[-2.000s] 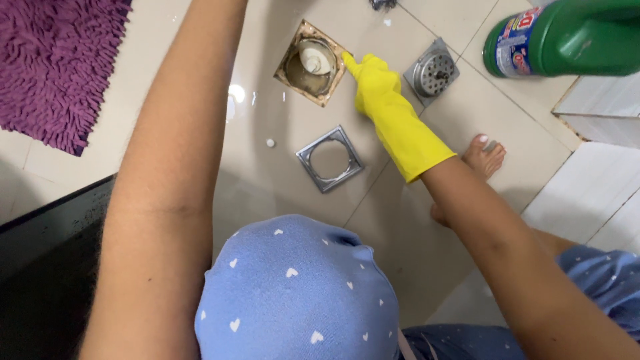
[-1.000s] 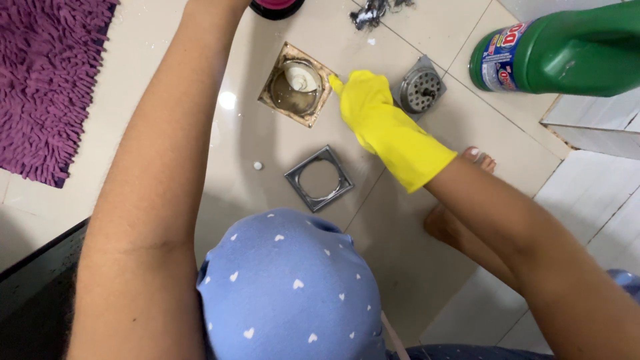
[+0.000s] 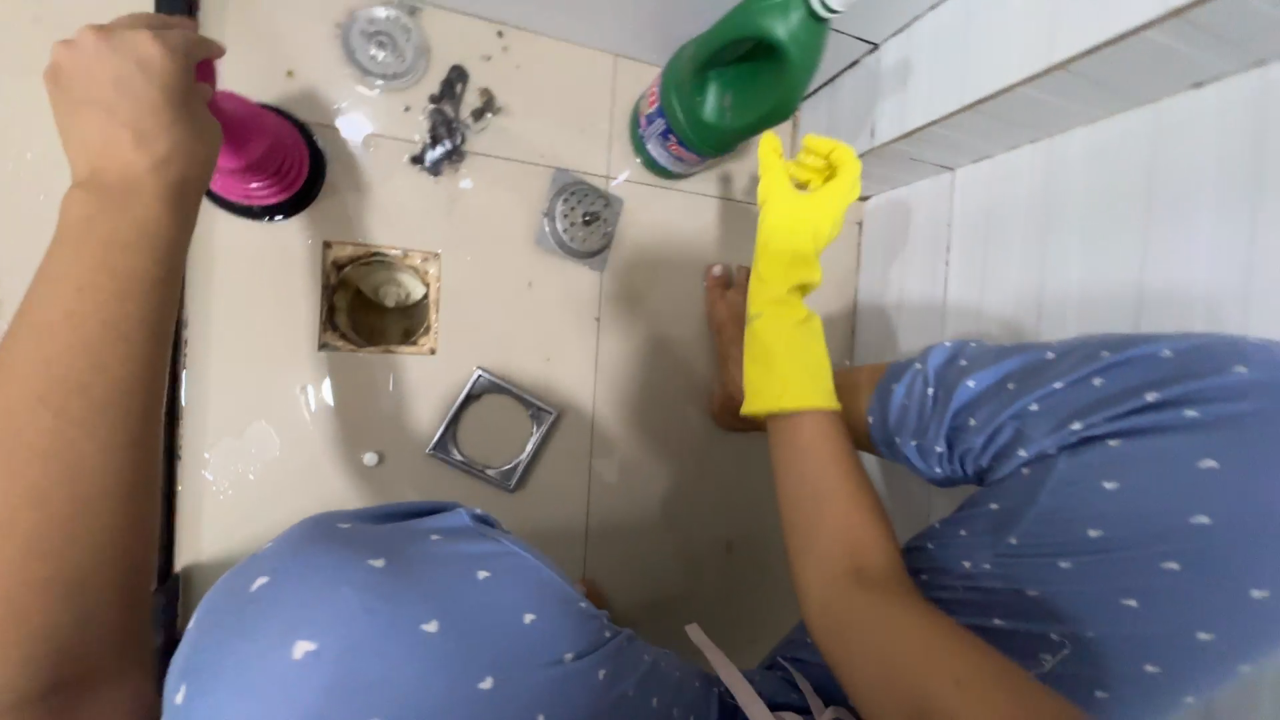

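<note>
My bare left hand [image 3: 135,105] is closed on the handle of a pink plunger [image 3: 262,160] with a black rim, at the upper left. My right hand [image 3: 808,175], in a yellow rubber glove, is raised beside a green plastic bottle [image 3: 735,75], its fingers curled apart with nothing seen in them. Between the hands lies an uncovered square floor drain [image 3: 380,335] with dirty edges and a pale piece inside. A round perforated metal strainer [image 3: 582,218] on a square plate rests right of it, and a square metal frame [image 3: 545,425] lies below.
Dark wet debris [image 3: 445,125] and a round clear-grey cover [image 3: 383,45] lie on the tiles above the drain. A small white piece [image 3: 371,459] is near the frame. A tiled ledge [image 3: 1030,90] runs along the right, with my foot [image 3: 732,350] beside the glove.
My right hand has left the drain's edge and moved right, toward the green bottle. The plunger, only partly seen a second ago, now shows under my left hand. The view has shifted.
</note>
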